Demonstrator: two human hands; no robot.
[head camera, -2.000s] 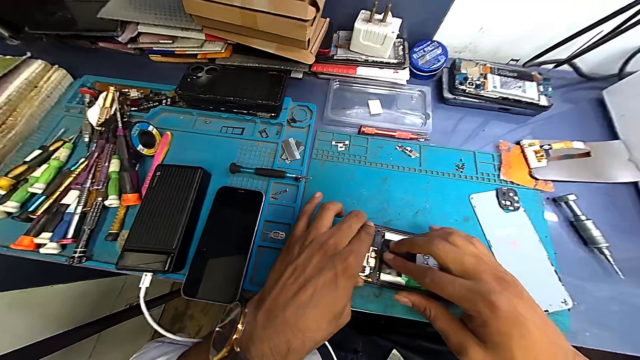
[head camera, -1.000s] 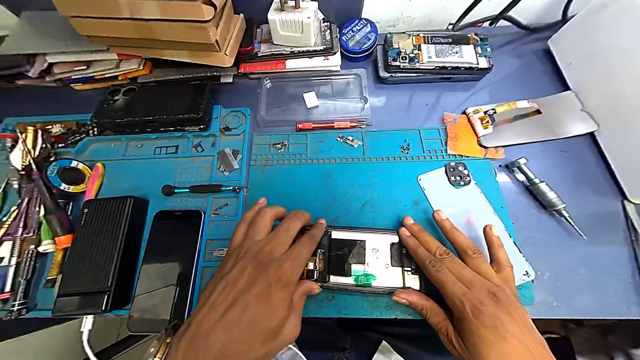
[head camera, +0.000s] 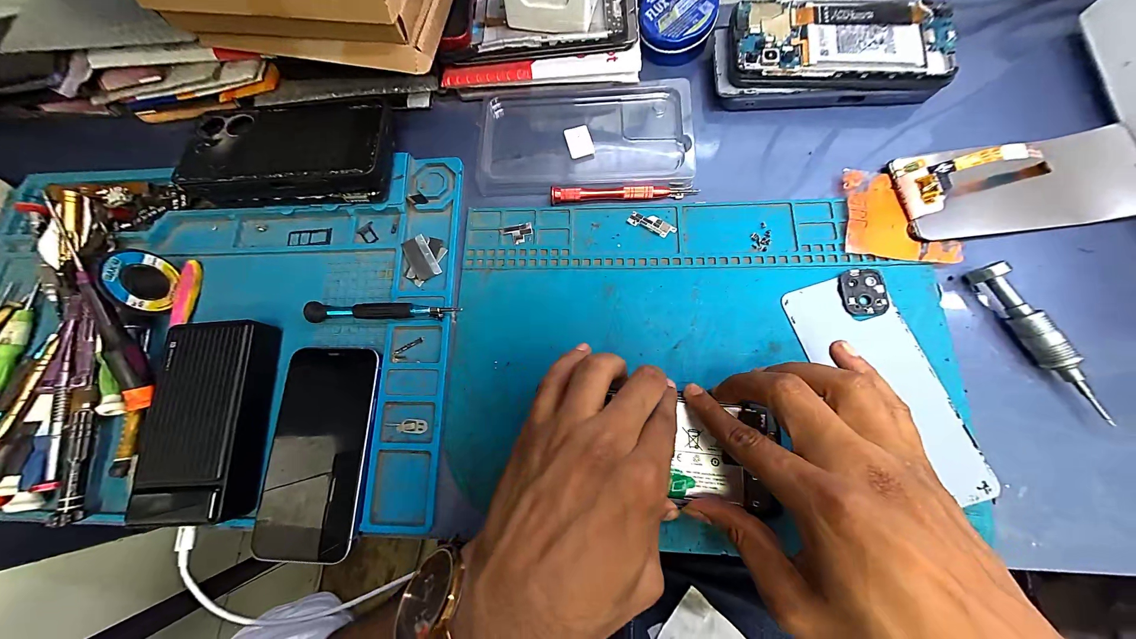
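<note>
An opened smartphone (head camera: 710, 457), its white battery showing, lies on the blue silicone mat (head camera: 568, 311) near the front edge. My left hand (head camera: 590, 479) covers its left part, fingers curled over the far edge. My right hand (head camera: 830, 470) spans its right part, with the index finger at the far edge and the thumb at the near edge. Both hands grip the phone, and much of it is hidden beneath them. A light blue phone back cover (head camera: 923, 399) with a black camera ring lies just beyond and right of my right hand.
A black-and-blue screwdriver (head camera: 382, 311), a phone (head camera: 317, 453) and a black power bank (head camera: 206, 422) lie left. Small parts sit in the mat's compartments. Behind are a red screwdriver (head camera: 621, 193) and clear plastic tray (head camera: 586, 142). A metal precision tool (head camera: 1038, 333) lies right.
A second ago my hands were spread at the phone's two ends with more of its inside showing; now they are closer together and cover more of it.
</note>
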